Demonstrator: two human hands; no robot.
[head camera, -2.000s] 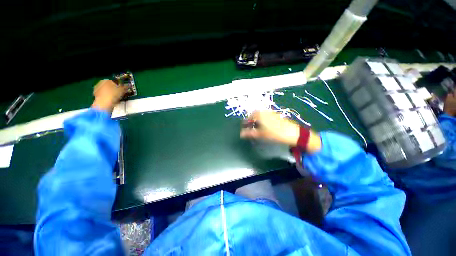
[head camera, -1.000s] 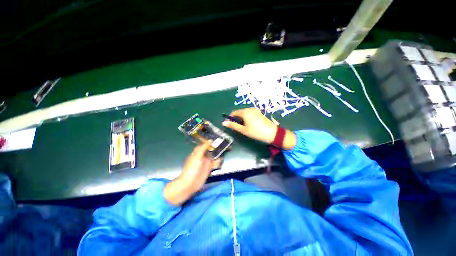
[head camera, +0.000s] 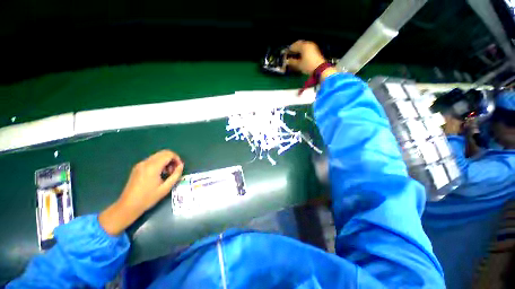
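Observation:
My right hand (head camera: 305, 56) is stretched over the rail to the belt, its fingers on a dark phone body (head camera: 275, 60); whether it also holds a tool cannot be told. My left hand (head camera: 155, 176) is over the bench with fingers curled, a small dark thing showing between them, too blurred to name. A phone body (head camera: 209, 188) lies flat on the bench just right of my left hand, not held. Another phone body (head camera: 55, 203) lies at the left, beside my left sleeve. The white cable pile (head camera: 263, 132) lies near the rail.
The white rail (head camera: 152, 113) runs between bench and green belt (head camera: 164, 83). A pale post (head camera: 370, 48) rises right of my right hand. Stacked blister trays (head camera: 418, 135) stand at the right. A person in a blue smock (head camera: 480, 180) is beyond them.
My right hand has moved from the bench out to the phone body on the belt. My left hand has let go of its phone body, which now lies flat on the bench. The view has shifted.

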